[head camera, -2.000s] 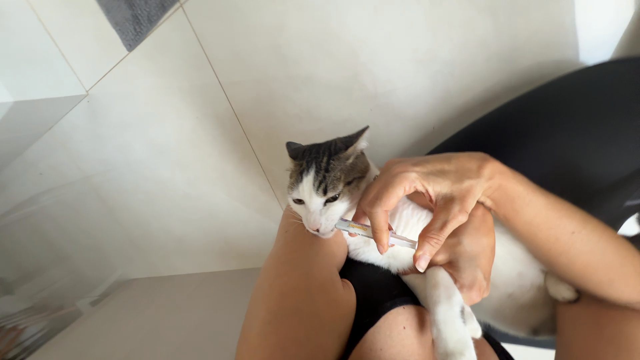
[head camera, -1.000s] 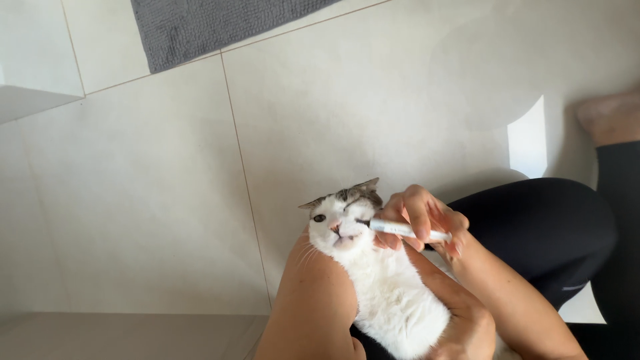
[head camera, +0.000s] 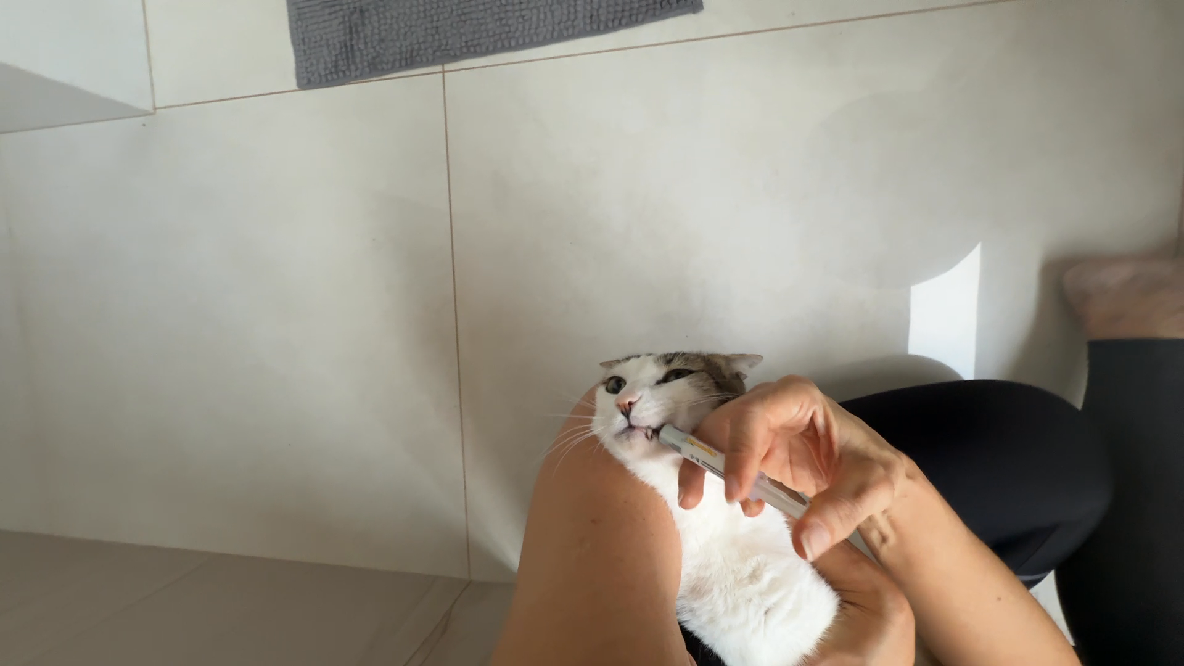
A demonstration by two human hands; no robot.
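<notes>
A white cat with grey-brown tabby markings (head camera: 749, 573) lies on its back along my bare left arm, its head in the crook of the elbow and its ears flattened. Low at the right, my left hand (head camera: 869, 615) wraps around the cat's lower body; its fingers are largely hidden. My right hand (head camera: 795, 453) grips a slim syringe (head camera: 708, 455) between thumb and fingers above the cat's chest. The syringe slants up to the left, with its tip at the corner of the cat's slightly parted mouth. The cat's eyes are open.
Large pale floor tiles (head camera: 277, 324) lie beneath. A grey textured mat (head camera: 462, 32) crosses the top left. At the right are a bent knee in black leggings (head camera: 980, 462) and a bare foot (head camera: 1128, 291). A grey-beige surface (head camera: 213, 601) runs along the bottom left.
The syringe tip has shifted from beside the cat's face to its mouth since one second ago. The cat's head has tilted. Earlier my left hand was nearer my right hand. The view has moved.
</notes>
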